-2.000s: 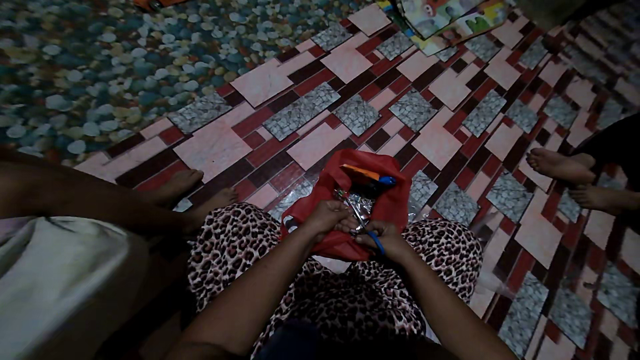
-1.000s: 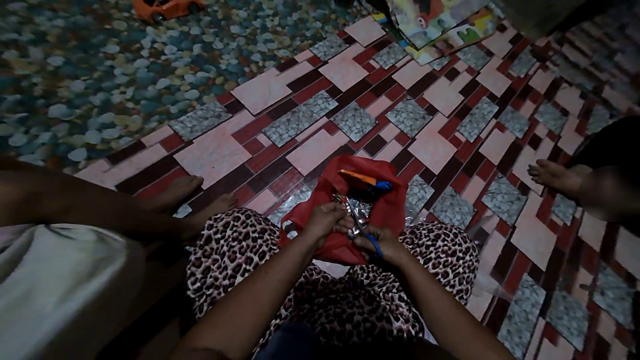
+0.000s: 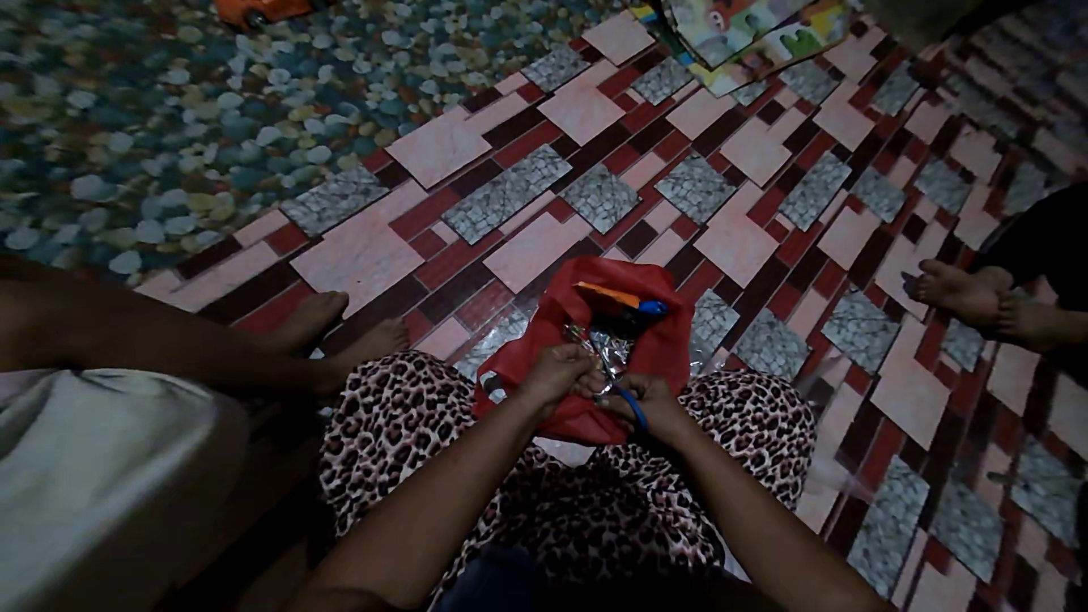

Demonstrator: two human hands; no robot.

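A red fabric bag (image 3: 612, 276) lies open across my lap, over leopard-print cloth (image 3: 748, 416). Inside it are an orange packet (image 3: 607, 295), a blue item (image 3: 652, 307) and crumpled silvery wrappers (image 3: 614, 347). My right hand (image 3: 644, 404) holds scissors with blue handles (image 3: 633, 410); their blades point up and left over the bag. Close beside them, my left hand (image 3: 561, 372) has its fingers pinched near the blades, on something small that is too dark to make out. Both hands are over the near part of the bag.
Another person's bare feet (image 3: 319, 327) are at the left, by pale cloth (image 3: 110, 476). More bare feet (image 3: 969, 297) rest on the tile-patterned floor (image 3: 544, 246) at the right. Colourful printed sheets (image 3: 748, 42) lie at the top; an orange toy car (image 3: 263, 10) sits on the pebble-patterned mat (image 3: 255, 127).
My hands stay over the bag with the scissors, shifting only slightly. The feet at the right have changed position a little. The view has tilted slightly, bringing more of the toy car into sight.
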